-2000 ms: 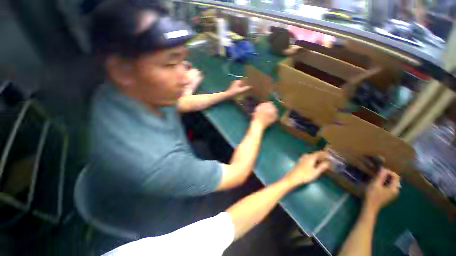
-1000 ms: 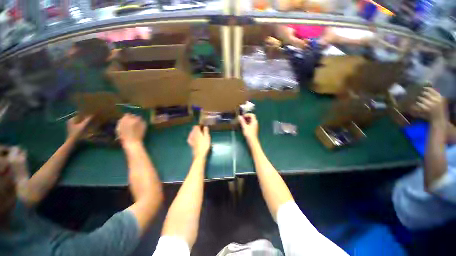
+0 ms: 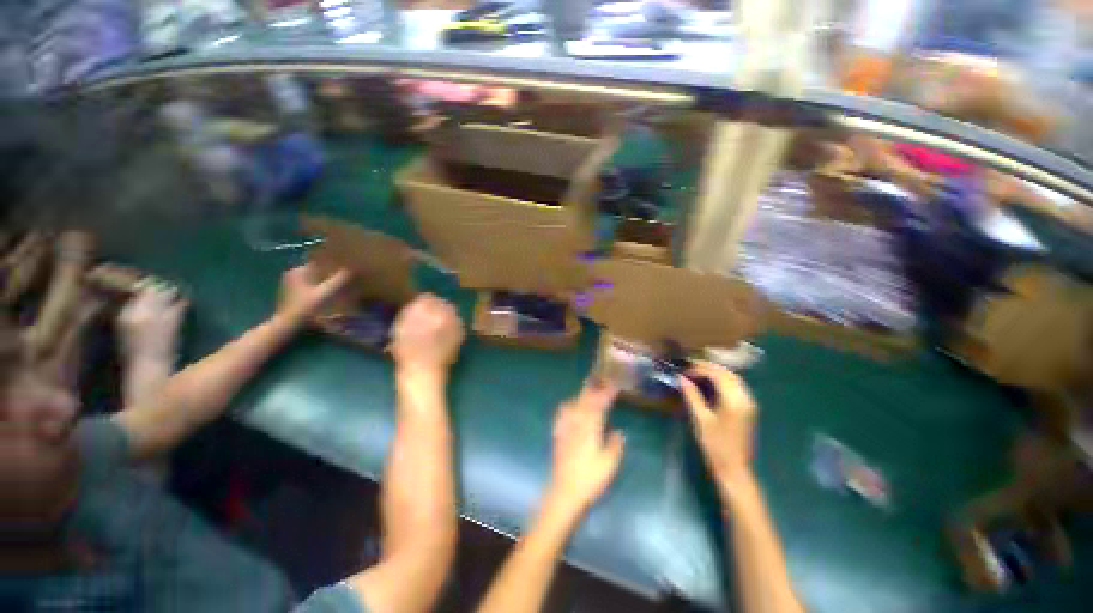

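Note:
A small brown packing box (image 3: 657, 393) stands on the green bench with its lid (image 3: 674, 307) up at the back. It holds dark and whitish items, blurred. My left hand (image 3: 587, 445) has its fingertips on the box's front left corner. My right hand (image 3: 723, 419) is at the box's right side, with a dark item between its fingertips, partly inside the box. What exactly it is cannot be told for blur.
A co-worker at left has both hands at another open box (image 3: 360, 323). A second packing box (image 3: 525, 321) stands between. Behind are a bench carton (image 3: 494, 234), clear plastic bags (image 3: 827, 258) and a post (image 3: 734, 198). A small clear bag (image 3: 851, 471) lies right.
The view has turned left, so the boxes appear further right. My left hand stays at the box's front left corner. My right fingers are now over the box's right end.

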